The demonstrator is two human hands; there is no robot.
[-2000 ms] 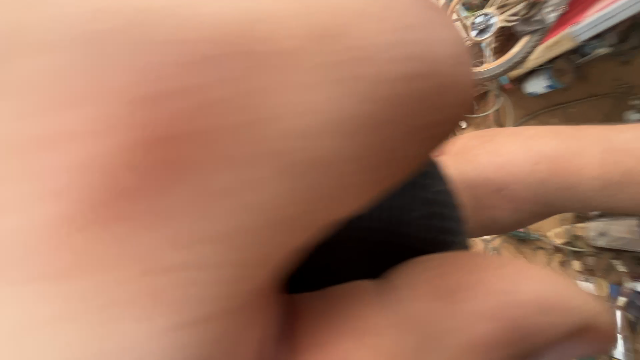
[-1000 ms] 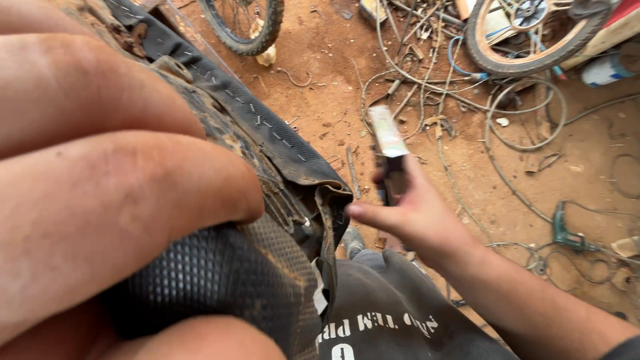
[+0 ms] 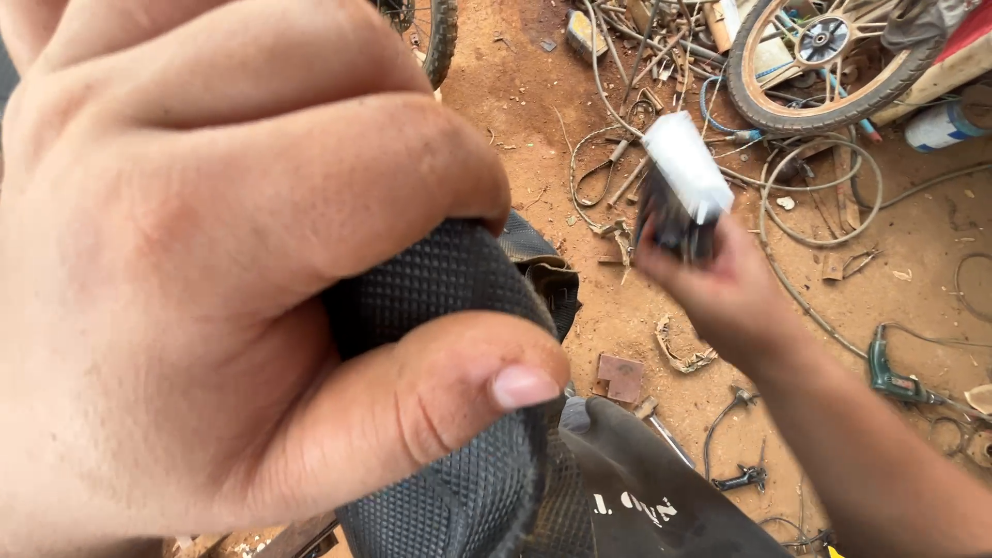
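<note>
Very near the camera, my left hand (image 3: pixel 256 256) grips a fold of black textured cover material (image 3: pixel 457 480), its thumb pressed against the near side. More of the same black material (image 3: pixel 558 287) shows behind the fingers, creased at its edge. To the right, my right hand (image 3: pixel 697 263) is closed around a blurred tool, black with a shiny silver-white upper part (image 3: pixel 686 163); its exact kind cannot be told. That hand is held above the dirt floor, apart from the cover. Below lies dark cloth with white lettering (image 3: pixel 659 480).
A spoked-rim wheel with a tire (image 3: pixel 821 116) lies at the upper right among cables and scrap. A green power drill (image 3: pixel 891 372), a hammer (image 3: pixel 666 434) and a brake lever (image 3: pixel 744 479) lie on the dirt. A knobby bicycle tire (image 3: pixel 443 39) stands at the top.
One second ago my right hand was beside the cover's edge; now it is away from it, with the tool still in it. The left hand keeps its grip on the black material.
</note>
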